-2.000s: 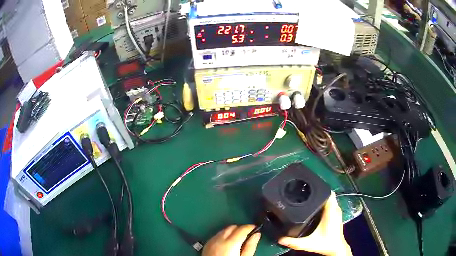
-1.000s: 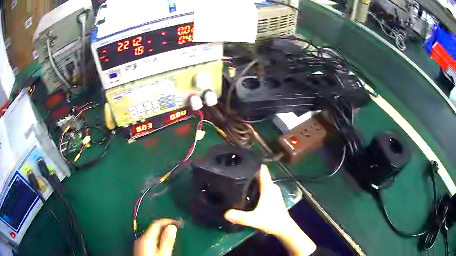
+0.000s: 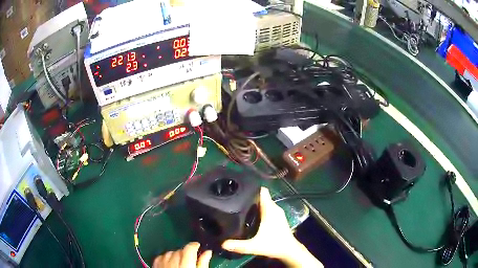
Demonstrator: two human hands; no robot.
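The black cube power socket stands in front of me, a round outlet on its top and more on its sides. My right hand grips its right side, thumb across the lower front. My left hand is cut off by the bottom edge, its fingers bent together at the cube's lower front. The thin red and white USB test lead curves down from the meters to my left hand, which pinches its end; the plug is hidden.
The power meter sits on the beige load, with a small panel meter below. At right are the brown extension socket, a long power strip and a second black cube. The white tester is at left.
The view has turned right. My left hand has left the cube's side, taken the USB lead's end and come back to the cube's lower front. My right hand keeps its hold.
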